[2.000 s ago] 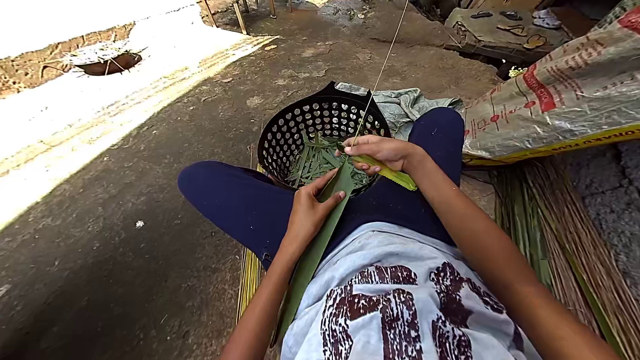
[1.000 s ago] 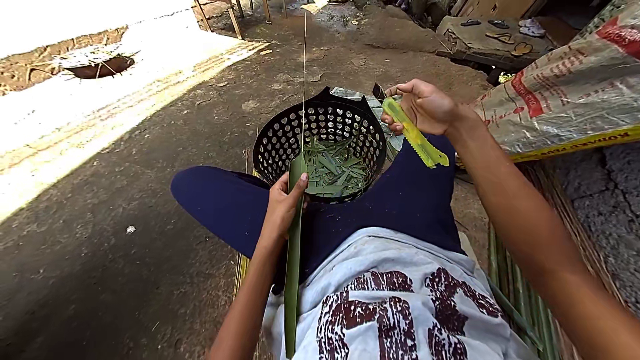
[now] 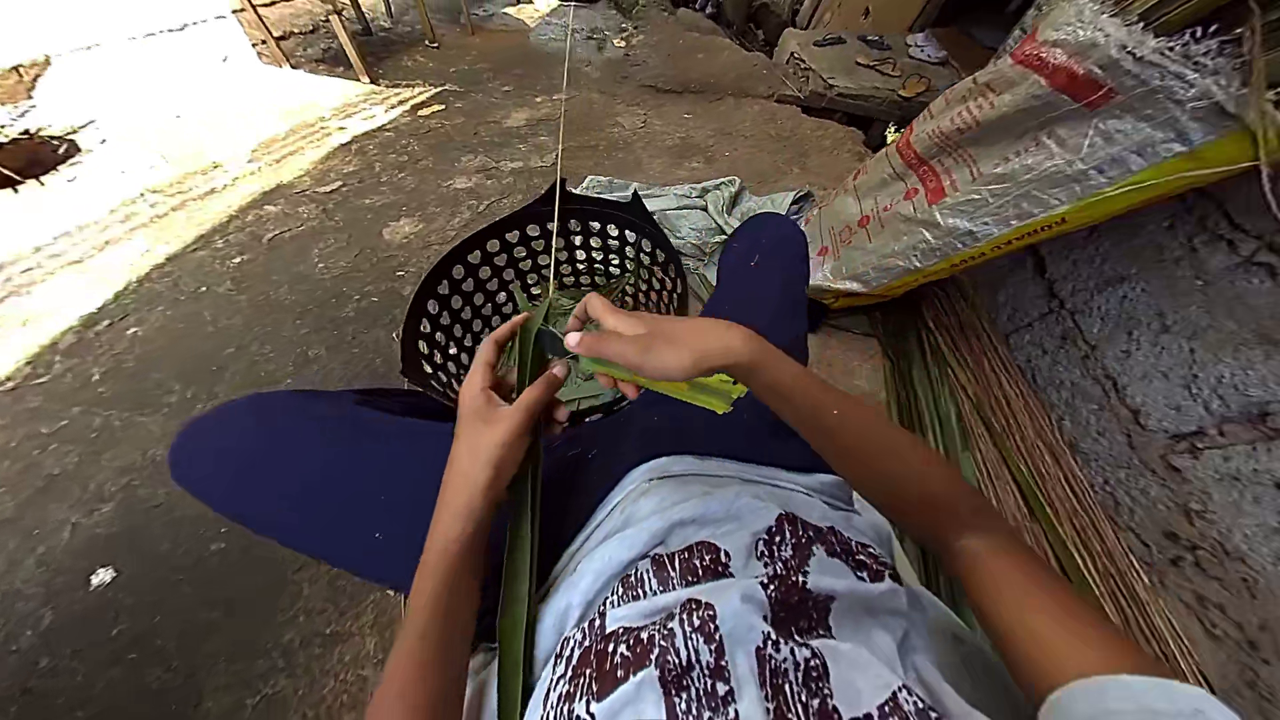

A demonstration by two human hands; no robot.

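My left hand (image 3: 505, 400) pinches a long green palm leaflet (image 3: 518, 570), which runs from over the basket down across my lap. A thin pale midrib (image 3: 562, 130) rises from the leaflet's top end, away from me. My right hand (image 3: 660, 345) grips a small knife whose handle is wrapped in yellow-green material (image 3: 705, 390); its dark blade (image 3: 550, 343) lies against the leaflet beside my left fingers. Beneath both hands stands a black plastic basket (image 3: 480, 290) with perforated walls, holding green leaf scraps (image 3: 590, 385).
A printed woven sack (image 3: 990, 160) lies at the upper right, above a bundle of long leaf ribs (image 3: 1040, 450) beside a stone wall (image 3: 1130, 330). A crumpled cloth (image 3: 700, 215) lies behind the basket. Sandals (image 3: 880, 66) rest on a far slab.
My right hand, with the knife, has come from the basket's right side back to the leaflet at my left hand. One second ago the two hands were apart.
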